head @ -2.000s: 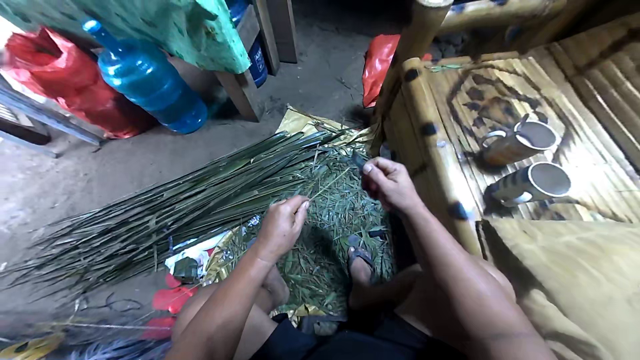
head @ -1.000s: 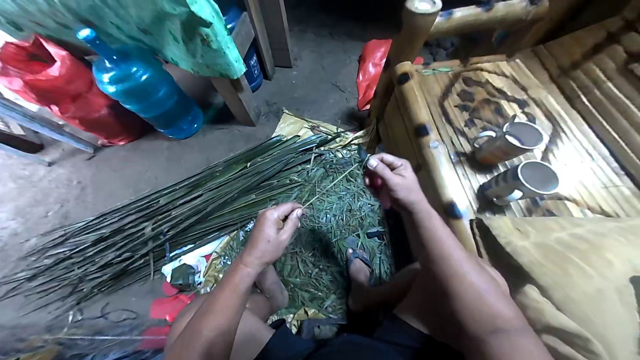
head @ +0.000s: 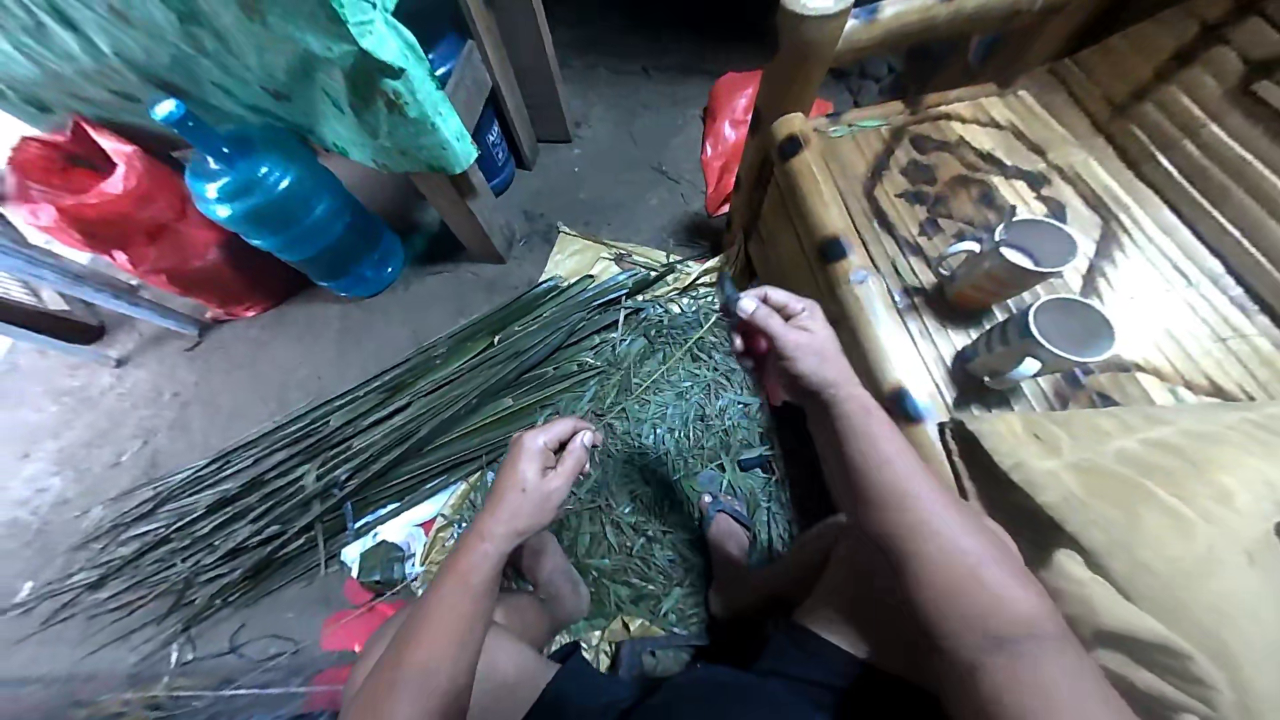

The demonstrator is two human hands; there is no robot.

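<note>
My left hand [head: 545, 465] pinches one end of a thin green leaf strip [head: 665, 362], which runs up and right toward the other hand. Closed around the red handle of a small knife [head: 730, 298] is my right hand [head: 790, 345], its dark blade pointing up beside the bamboo bench. Long green palm leaves [head: 400, 430] lie in a bundle on the floor to the left. Beneath and between both hands spreads a heap of short green leaf cuttings [head: 670, 450], with my feet at its edges.
A bamboo bench [head: 850, 270] on the right bears two mugs [head: 1010, 260] and a tan cushion [head: 1150, 500]. At the upper left stand a blue plastic bottle [head: 290, 205], a red bag [head: 130, 220] and a table with a green cloth [head: 400, 90]. Another red bag [head: 730, 140] lies behind the bench post.
</note>
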